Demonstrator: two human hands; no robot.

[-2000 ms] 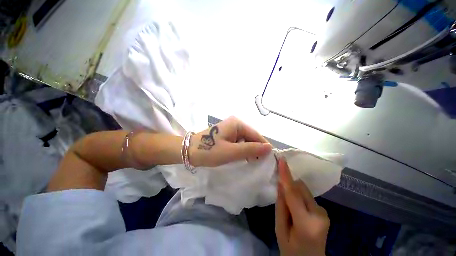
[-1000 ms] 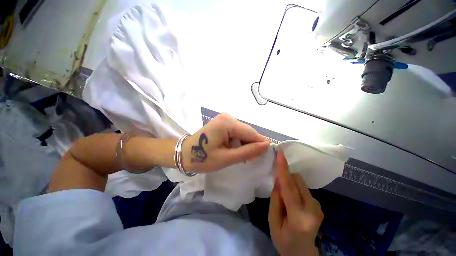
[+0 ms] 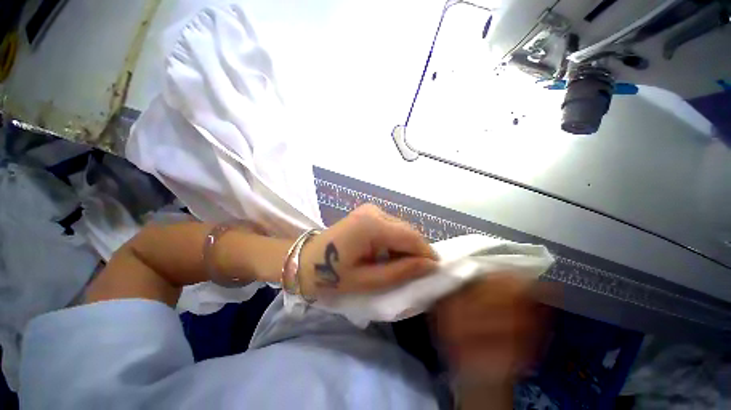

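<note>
A white garment (image 3: 220,120) lies in soft folds on the table and runs under my left forearm to the table's front edge. My left hand (image 3: 373,252) pinches its white cloth end (image 3: 505,255) between thumb and fingers, just in front of the ruler strip. My right hand (image 3: 489,320) is strongly blurred, directly below and against this cloth end. Its fingers cannot be made out, and whether it holds anything cannot be seen.
The white sewing machine bed (image 3: 481,120) is beyond the cloth, with a dark grey lamp (image 3: 587,100) at the upper right. A grey ruler strip (image 3: 361,194) runs along the table front. The worn left table edge (image 3: 68,120) and white fabric (image 3: 36,216) are at left.
My right hand has turned from a clear pointing pose into a blur at the cloth. The cloth end is folded narrower, uncovering more ruler. My left hand keeps its pinch, slightly lower.
</note>
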